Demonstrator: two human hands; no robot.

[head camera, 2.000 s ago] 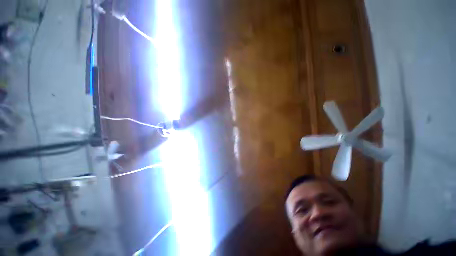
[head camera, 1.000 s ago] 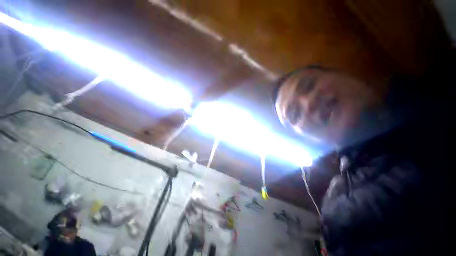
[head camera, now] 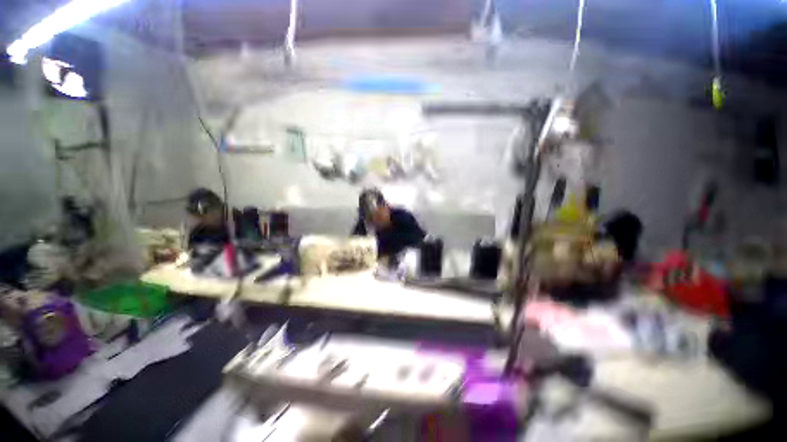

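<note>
Neither of my hands is in the picture. The view is blurred. Nearest in front of me is a white sewing machine head (head camera: pixel 345 367) with small marks on it and a purple end (head camera: pixel 490 393) at its right. Pale cut panels (head camera: pixel 142 345) lie on a dark surface at the left. The needle area and any work under it cannot be made out.
A second machine's purple end (head camera: pixel 53 337) is far left, by a green basket (head camera: pixel 129 298). Two people (head camera: pixel 393 229) (head camera: pixel 207 229) sit behind a long pale table (head camera: pixel 345 293). Black thread cones (head camera: pixel 485 259) stand there. A dark upright pole (head camera: pixel 525 224) rises right of centre. Red cloth (head camera: pixel 690 283) lies at right.
The view has swung down from the ceiling lights and a close person to the workshop tables and machines. That close person is out of the picture.
</note>
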